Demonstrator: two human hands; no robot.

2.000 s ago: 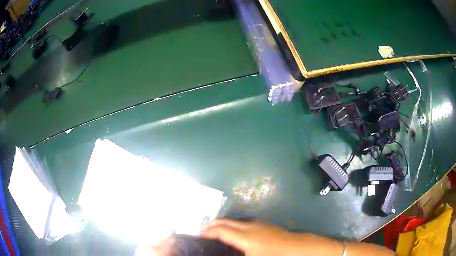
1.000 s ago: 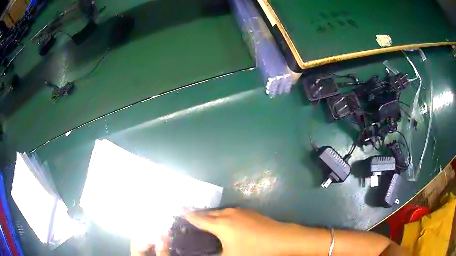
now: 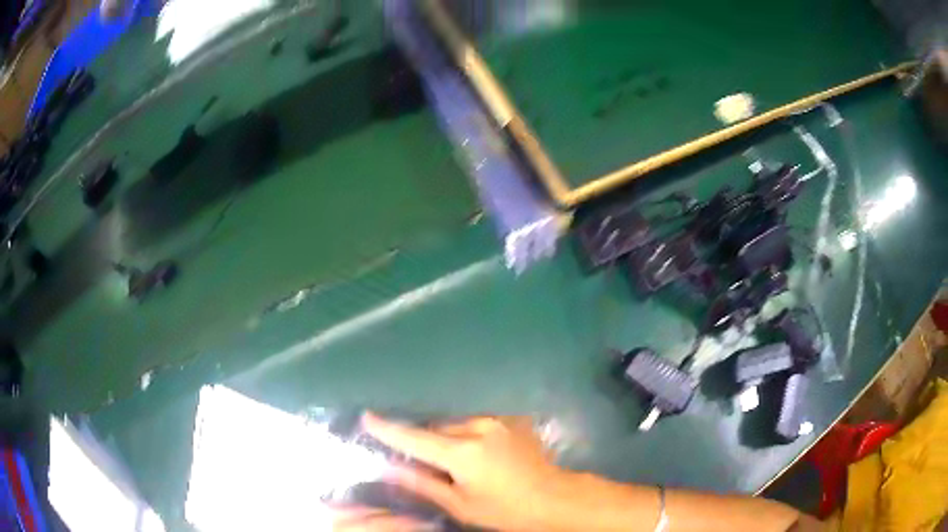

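My right hand (image 3: 483,468) reaches in from the lower right, blurred, fingers stretched over the right side of the glaring white bag stack (image 3: 255,457). A dark patch shows under the palm; whether it is a held adapter is unclear. Blurred fingers at the bottom edge look like my left hand (image 3: 369,516), mostly cut off and lost in glare. A second pile of bags (image 3: 94,483) lies at the lower left. Loose black power adapters (image 3: 660,382) with cords lie in a tangled pile at the right, some with prongs showing.
A green belt (image 3: 312,218) carries scattered dark adapters at upper left. A bluish plastic-wrapped divider (image 3: 468,145) stands beside a green board with a yellow-tan edge (image 3: 665,156). Clear plastic strips (image 3: 858,301) lie right. Red and yellow items (image 3: 904,483) sit beyond the table edge.
The view has shifted and blurred, with the bag stacks lower in the picture. My right hand's fingers are more stretched out, and the black adapter seen beside them earlier is now mostly hidden.
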